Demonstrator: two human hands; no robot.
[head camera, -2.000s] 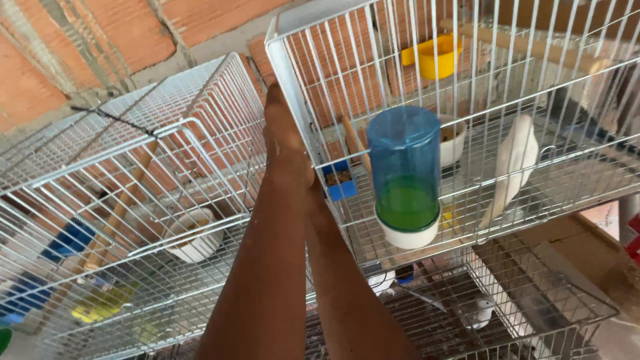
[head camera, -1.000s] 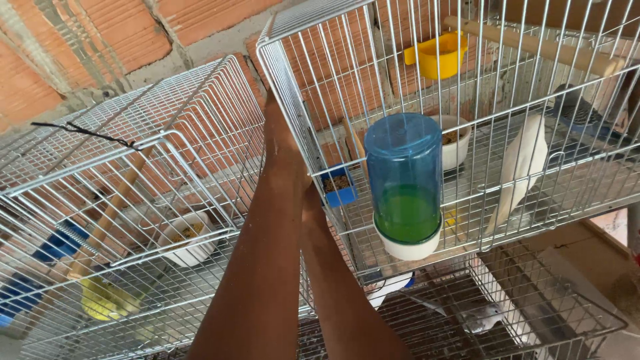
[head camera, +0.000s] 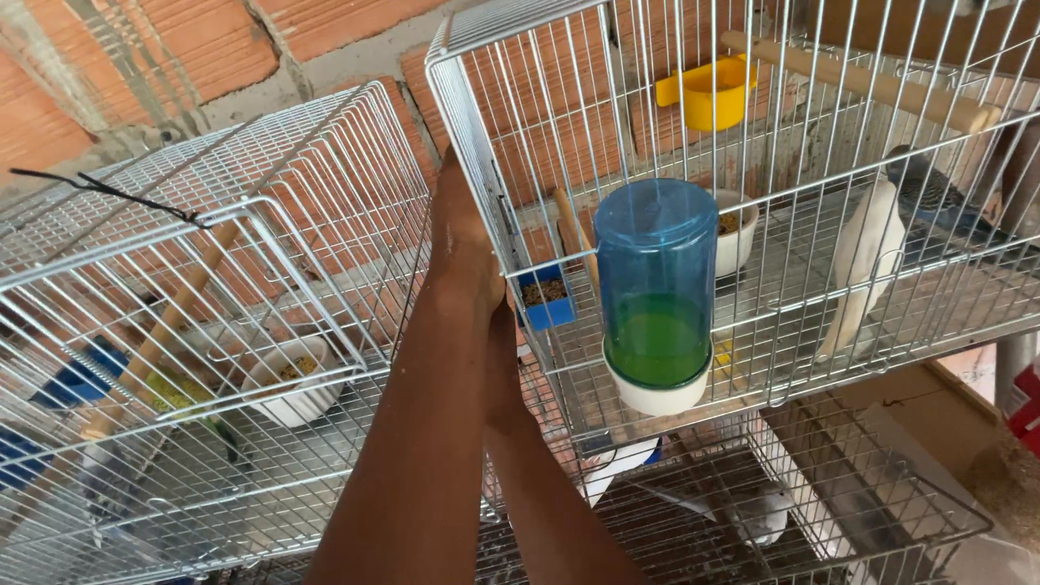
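Both forearms reach up into the gap between two wire bird cages. My left hand (head camera: 461, 207) lies against the left side of the right cage (head camera: 479, 154); its fingers are hidden behind the side wires. My right hand (head camera: 498, 296) is mostly covered by the left wrist, near a blue seed cup (head camera: 548, 301) inside that cage. What either hand grips cannot be seen. A blue-topped drinker (head camera: 658, 292) with green liquid hangs on the right cage's front. Inside are a white bird (head camera: 868, 260), a dark barred budgerigar (head camera: 934, 191), a yellow cup (head camera: 715, 93) and a white bowl (head camera: 734, 236).
The left cage (head camera: 244, 203) holds a green-yellow budgerigar (head camera: 183, 398), a grey-blue one (head camera: 106, 483), a white seed bowl (head camera: 296, 382) and a wooden perch (head camera: 175, 317). Below stands another cage (head camera: 886, 487) with a pale bird (head camera: 764, 512). A brick wall (head camera: 349, 28) rises behind.
Both arms remain in the gap between the cages. The right hand's visible part has shifted behind the left wrist. The view has moved slightly.
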